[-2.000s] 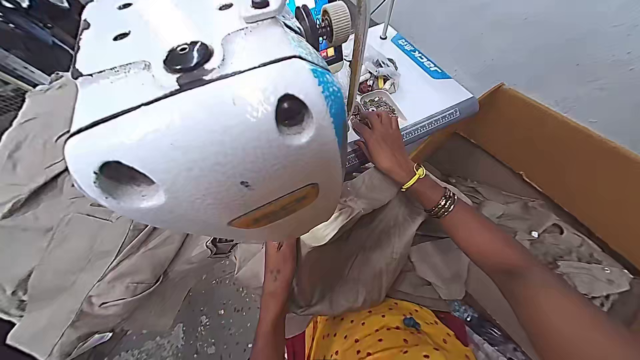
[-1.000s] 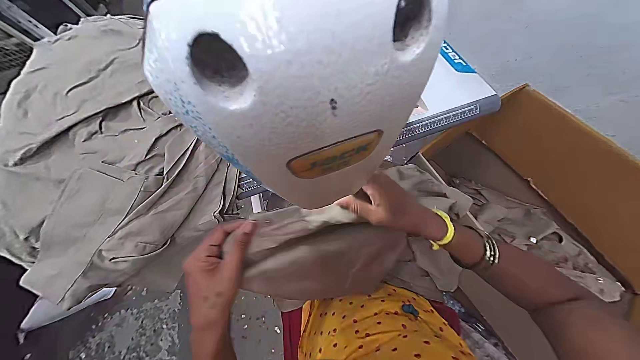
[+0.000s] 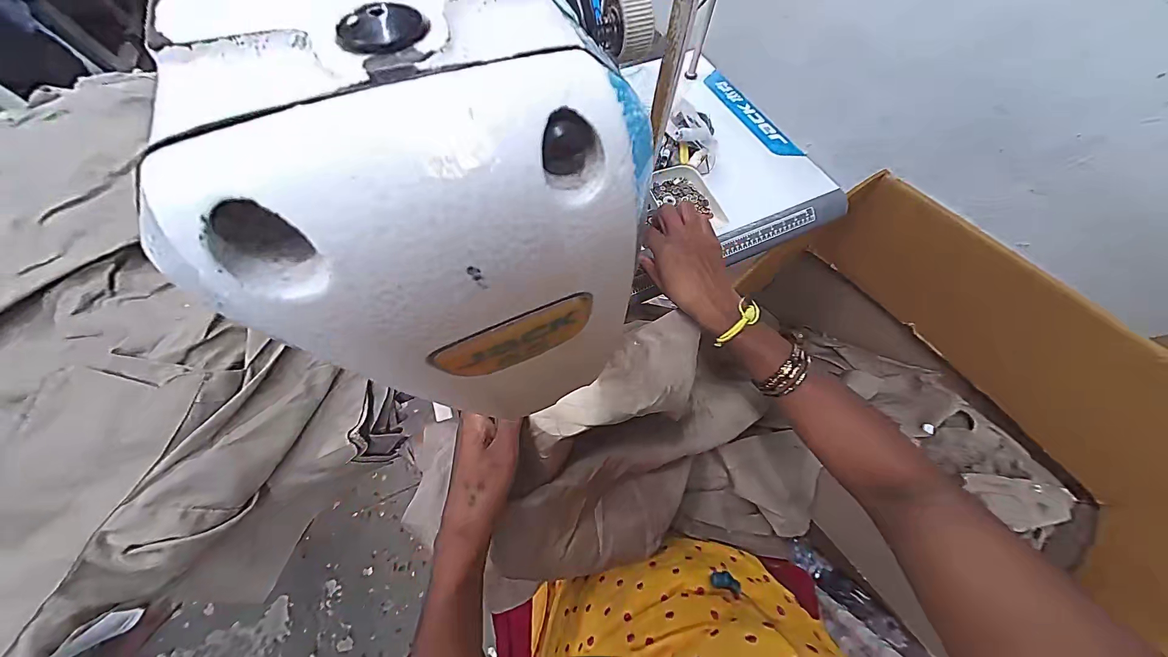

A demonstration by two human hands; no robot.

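The white head of a Jack sewing machine (image 3: 392, 210) fills the upper middle of the view and hides its needle area. My right hand (image 3: 684, 255) is at the near edge of a small white tray of buttons (image 3: 716, 196) on the machine table; its fingertips touch or nearly touch the buttons, and whether they pinch one cannot be told. Below the machine head, my left hand (image 3: 488, 447) is beside the khaki cloth garment (image 3: 602, 484), its fingers mostly hidden behind the head. The garment hangs over my lap, bunched under the machine.
A large heap of khaki garments (image 3: 100, 438) lies at the left. At the right stands a cardboard box (image 3: 995, 319) with more khaki cloth inside. Small plastic bags (image 3: 693, 137) and a metal rod (image 3: 671, 73) are behind the button tray on the machine table (image 3: 776, 192).
One second ago both hands held the garment below the machine head. My right hand has since moved up to the button tray, and my left has moved under the head. The view has shifted.
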